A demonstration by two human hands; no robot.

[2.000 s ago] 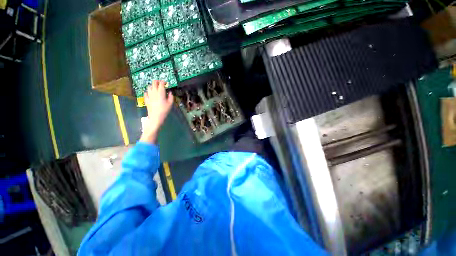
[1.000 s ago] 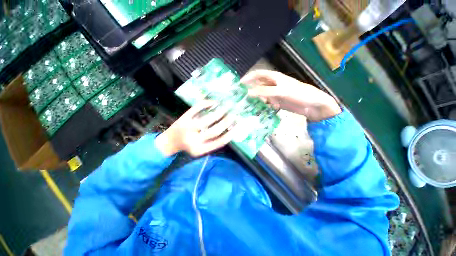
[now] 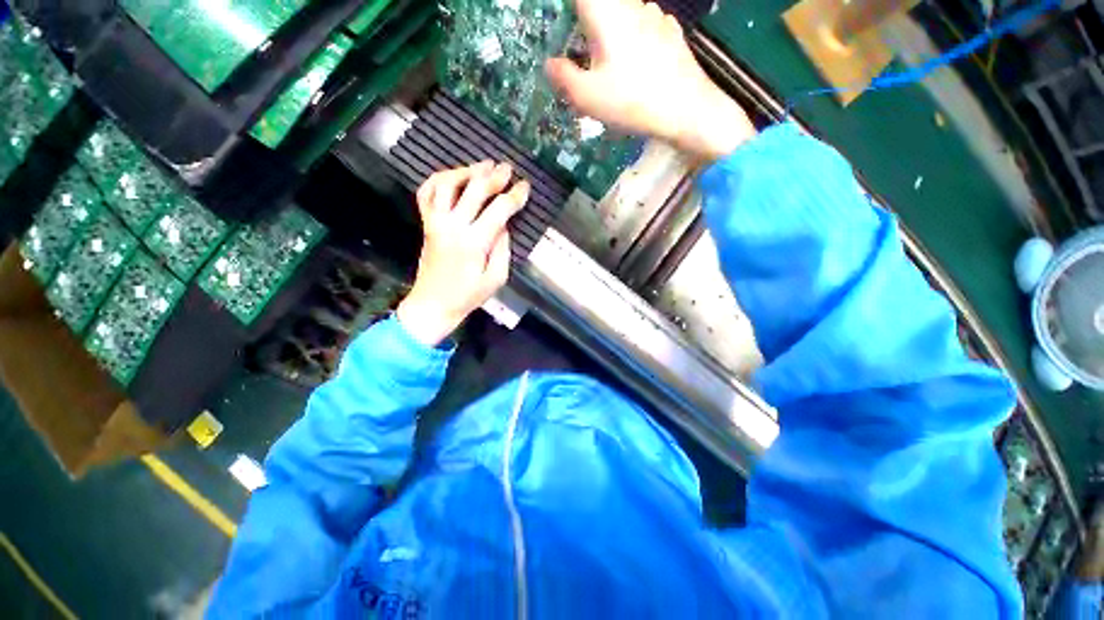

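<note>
A green board panel crowded with parts (image 3: 533,109) lies over the ribbed black rack (image 3: 442,136) at the top centre. My right hand (image 3: 642,73) is over the panel's right side, thumb and fingers spread. Its fingertips are partly cut off by the top edge, so I cannot tell whether it grips the panel. My left hand (image 3: 466,242) rests on the near edge of the rack, fingers slightly bent, with nothing visible in it, apart from the panel.
A silver conveyor rail (image 3: 654,333) runs down to the right. Black trays (image 3: 139,91) with green boards stand upper left. More board panels (image 3: 127,309) lie by an open cardboard box (image 3: 61,394). A blue cord (image 3: 956,58) and round fan (image 3: 1090,309) are at right.
Since one second ago, the panel has moved from both hands up onto the ribbed rack. My left hand has let go of it; my right hand has moved up with it.
</note>
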